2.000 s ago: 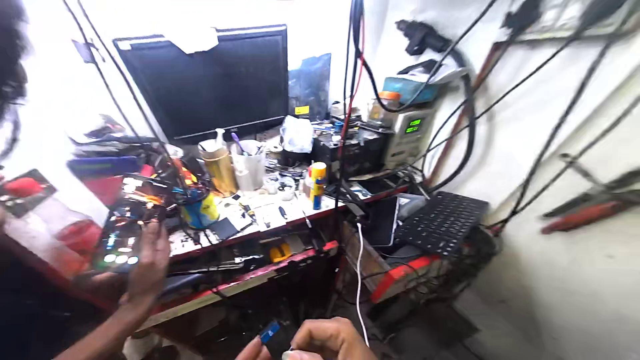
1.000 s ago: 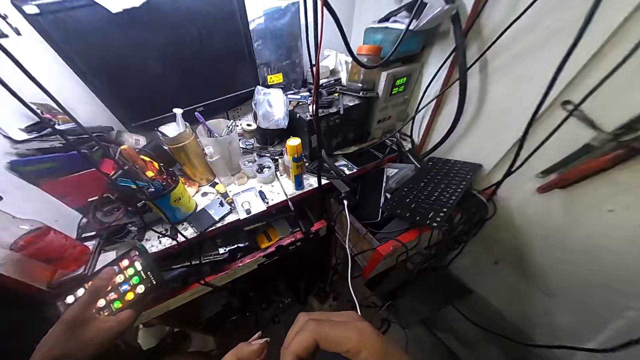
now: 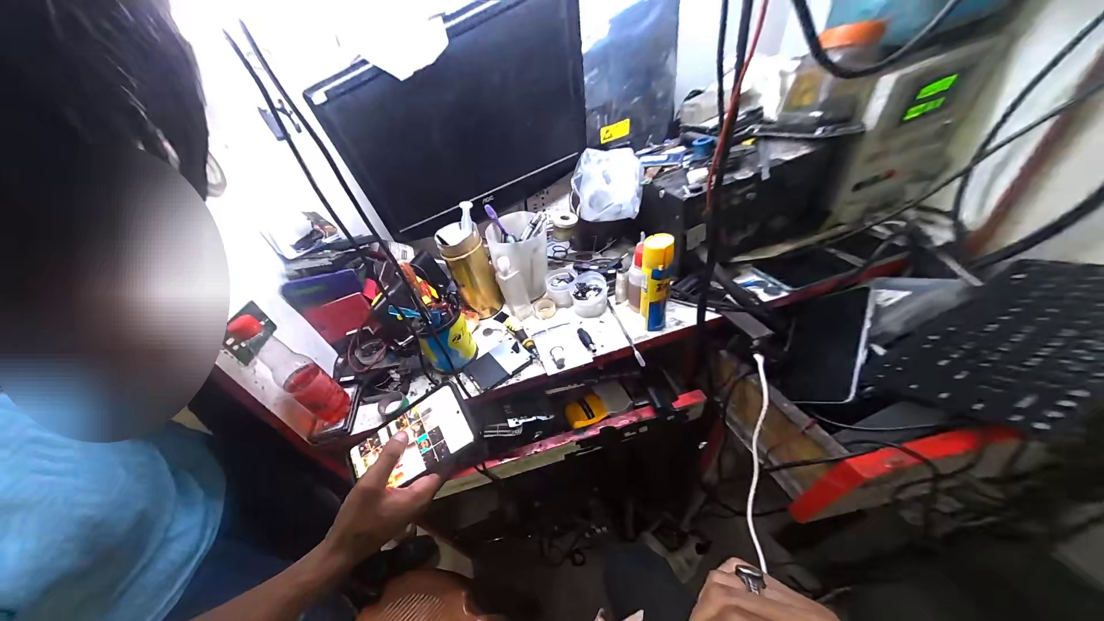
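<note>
My right hand point(image 3: 759, 595) is at the bottom edge, its fingers curled and a ring on one finger. A white cable point(image 3: 755, 466) hangs down to this hand; whether the hand touches it I cannot tell. Of my left hand point(image 3: 619, 615), only fingertips show at the bottom edge, left of the right hand. What either hand holds is hidden below the view. At the left, a co-worker's hand point(image 3: 379, 509) holds a smartphone point(image 3: 418, 435) with its screen lit and a thumb over it.
The workbench point(image 3: 561, 345) bears a spray can point(image 3: 657, 280), a tool cup point(image 3: 448, 341), small tubs point(image 3: 590, 293) and a bottle of red liquid point(image 3: 315, 392). Behind stands a monitor point(image 3: 457, 112). An open drawer point(image 3: 897, 470) and a keyboard point(image 3: 1000, 345) are at the right. Cables hang in front.
The co-worker's phone screen shows a grid of pictures instead of app icons. My left hand shows less than before, and the small blue thing seen earlier between my fingers is out of sight.
</note>
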